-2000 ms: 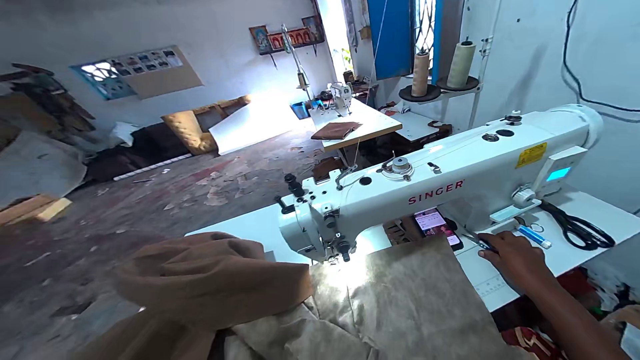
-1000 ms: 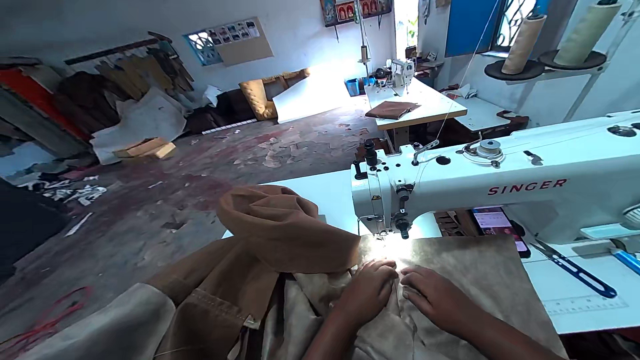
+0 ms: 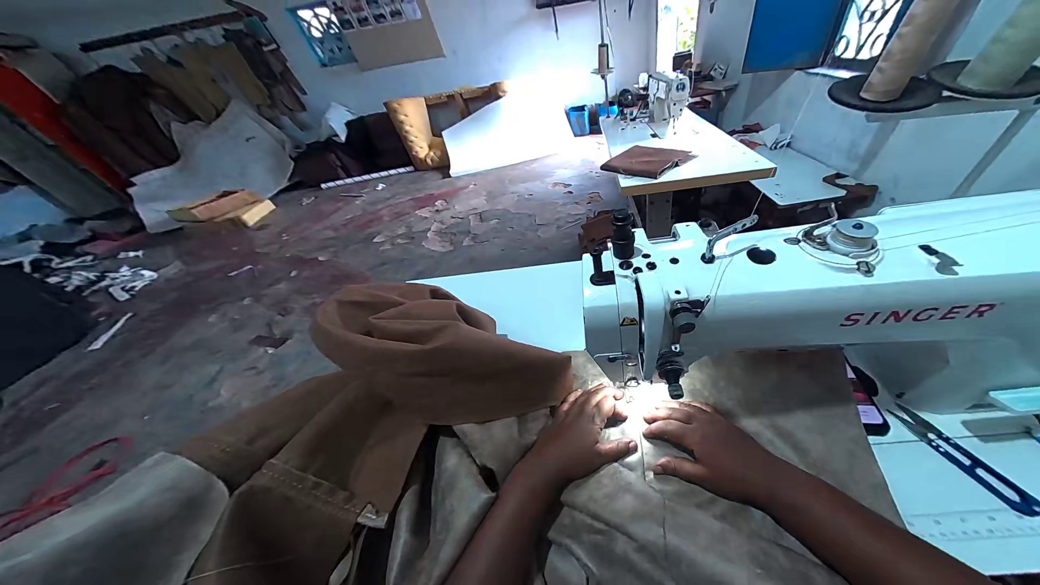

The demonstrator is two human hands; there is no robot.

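Observation:
A white Singer sewing machine stands over a grey-brown leather-like sheet, its needle area brightly lit. Just in front of the presser foot, my left hand lies on the material left of a seam, fingers slightly spread. My right hand rests flat on the right side of that seam, fingers apart. Neither hand grips anything that I can see. Bunched brown fabric with stitched edges lies left of my left hand. The needle tip is hidden in the glare.
Right of the material lie a phone, blue-handled scissors and a clear ruler. Thread cones stand above. A second machine sits on a table behind. Scraps litter the floor at left.
Two seconds ago my right hand was near the phone, right of the material; since one second ago both hands have been on the material before the needle. The view has shifted.

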